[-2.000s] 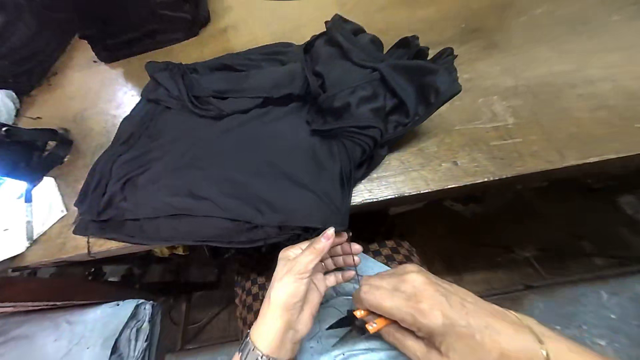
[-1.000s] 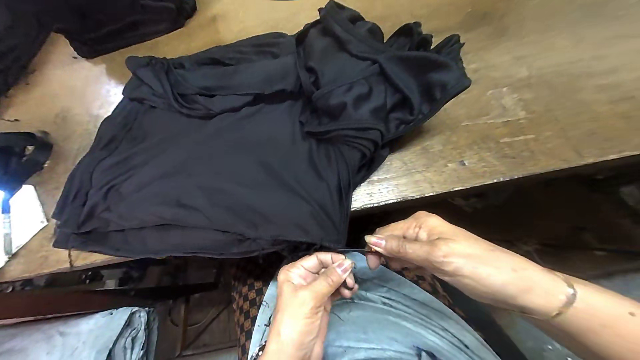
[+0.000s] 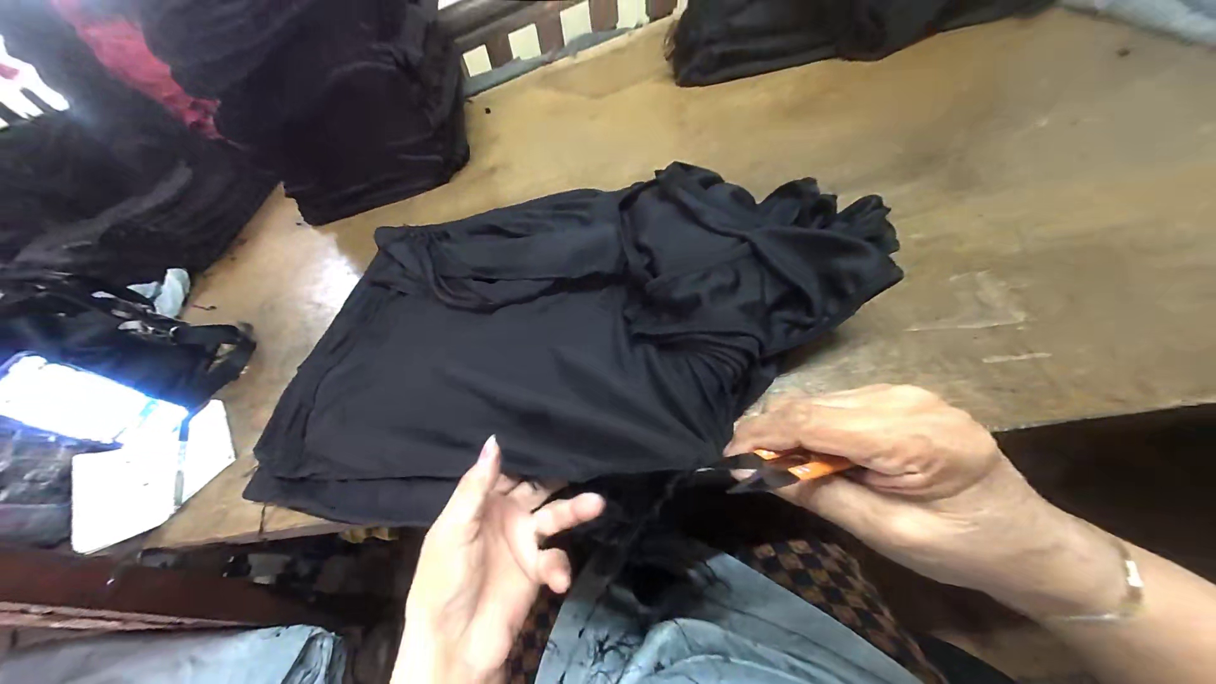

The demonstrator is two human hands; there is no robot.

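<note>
A pile of black fabric garments (image 3: pixel 494 380) lies on the wooden table, its near edge at the table's front edge. My right hand (image 3: pixel 893 465), at the pile's near right corner, holds thread snips (image 3: pixel 793 467) with orange handles and dark blades. The blades point left and look parted. My left hand (image 3: pixel 503 560) is palm up below the near edge, fingers spread and curved, with nothing seen in it. Dark threads or thin black cloth (image 3: pixel 655 513) hang between the hands, above the grey-blue cloth (image 3: pixel 722 636) on my lap.
More black fabric stacks (image 3: pixel 370 114) stand at the back left, and another (image 3: pixel 836 38) at the back. A lit phone-like screen (image 3: pixel 76 399), a white card (image 3: pixel 152 484) and a black strap (image 3: pixel 223 347) lie at the left. Folded grey cloth (image 3: pixel 190 655) is at the lower left.
The orange snips show clearly in my right hand again. My hands, close together one second ago, are apart, and my left hand's fingers have opened. The view has shifted to show more on the left and back.
</note>
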